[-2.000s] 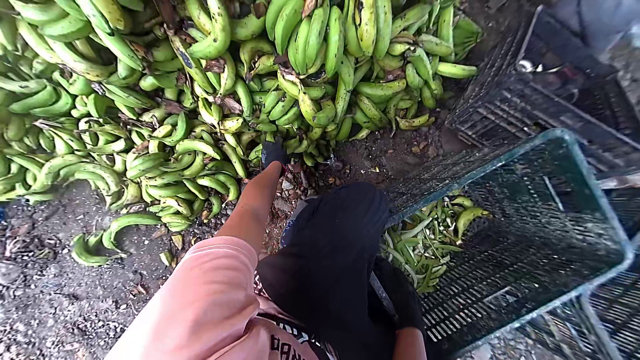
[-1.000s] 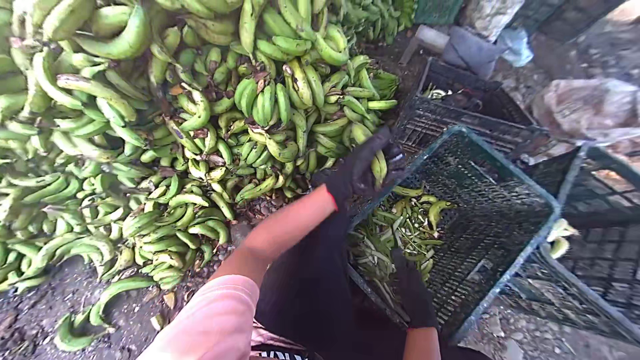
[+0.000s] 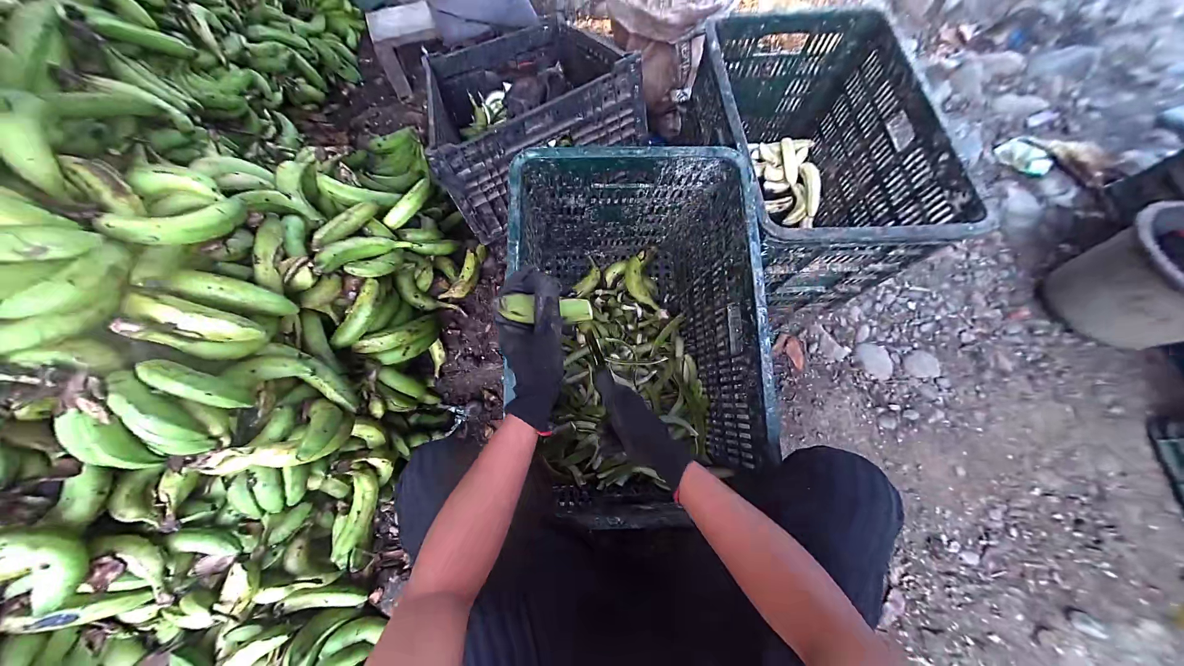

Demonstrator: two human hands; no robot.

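Note:
My left hand (image 3: pixel 534 347), in a dark glove, grips a green plantain (image 3: pixel 546 309) crosswise over the left wall of a dark green plastic crate (image 3: pixel 757 305). The plantain's right end looks cut. My right hand (image 3: pixel 638 421), gloved too, is closed on a thin dark tool (image 3: pixel 594 350), apparently a knife, mostly hidden by the fingers, with its blade pointing up toward the plantain. Beneath both hands, strips of green plantain peel (image 3: pixel 657 379) cover the near part of the crate's bottom. Several yellowish-green pieces (image 3: pixel 638 280) lie at the far edge of the strips.
A large heap of green plantains (image 3: pixel 213 296) lies to the left. Beyond the crate stands a black crate (image 3: pixel 546 129); at the right, another green crate (image 3: pixel 860 231) holds peeled plantains (image 3: pixel 786 180). A pale bucket (image 3: pixel 1115 282) stands far right on stony ground.
My left hand was at the plantain heap, then lifted a plantain beside the crate, and now holds it over the crate by my right hand. The view has turned to the right.

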